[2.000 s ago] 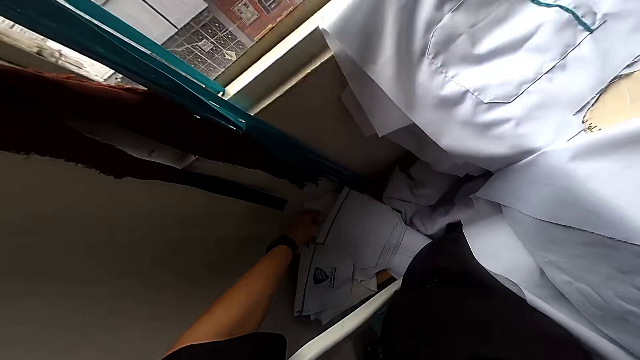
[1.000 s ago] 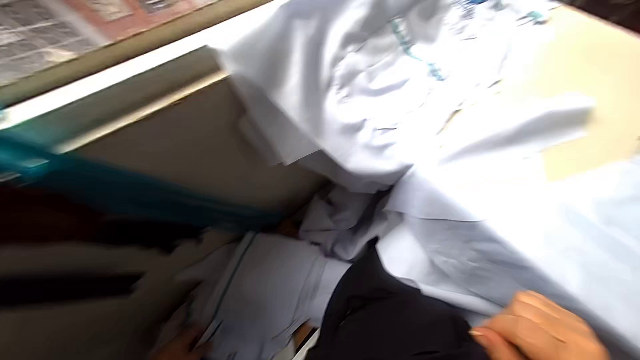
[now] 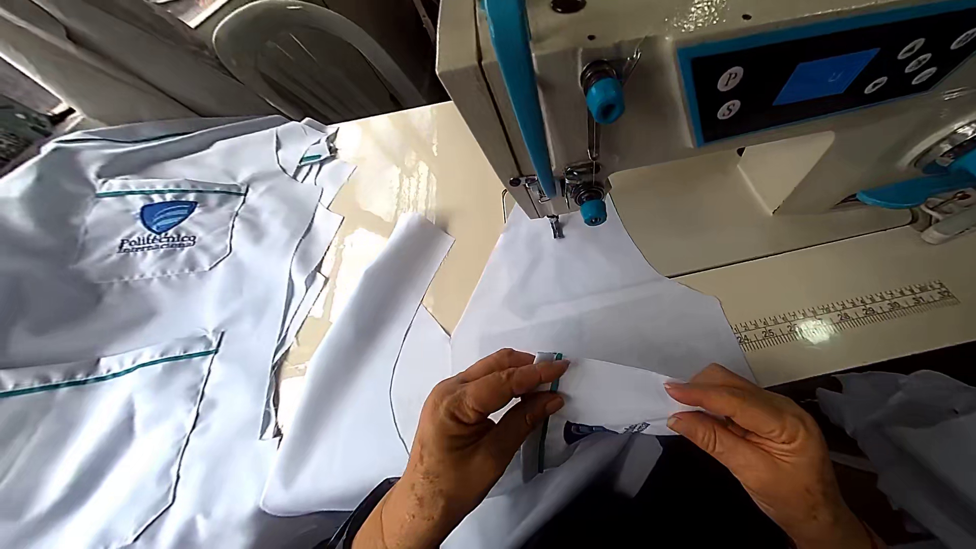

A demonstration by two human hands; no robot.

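My left hand (image 3: 484, 423) pinches the teal-piped corner of a small white fabric pocket piece (image 3: 614, 393) between thumb and fingers. The other end of that piece is gripped by my right hand (image 3: 755, 435). Dark blue embroidery shows on its folded lower part. Beyond my hands, a large white fabric panel (image 3: 587, 305) lies flat, its narrow end beneath the presser foot (image 3: 557, 227) of a sewing machine (image 3: 640, 99). Another white cut piece (image 3: 351, 366) lies folded to the left of the panel.
White garment fronts with teal-trimmed pockets (image 3: 164, 263) cover the left side of the table (image 3: 450, 145). A printed ruler scale (image 3: 846, 314) runs along the right front edge. Grey-white fabric (image 3: 907, 435) hangs at the lower right. A plastic chair (image 3: 320, 57) stands behind the table.
The view has swung from the fabric pile beside the table to the sewing machine. My left hand, low at the pile before, is now above the panel with my right hand, both holding the small piece.
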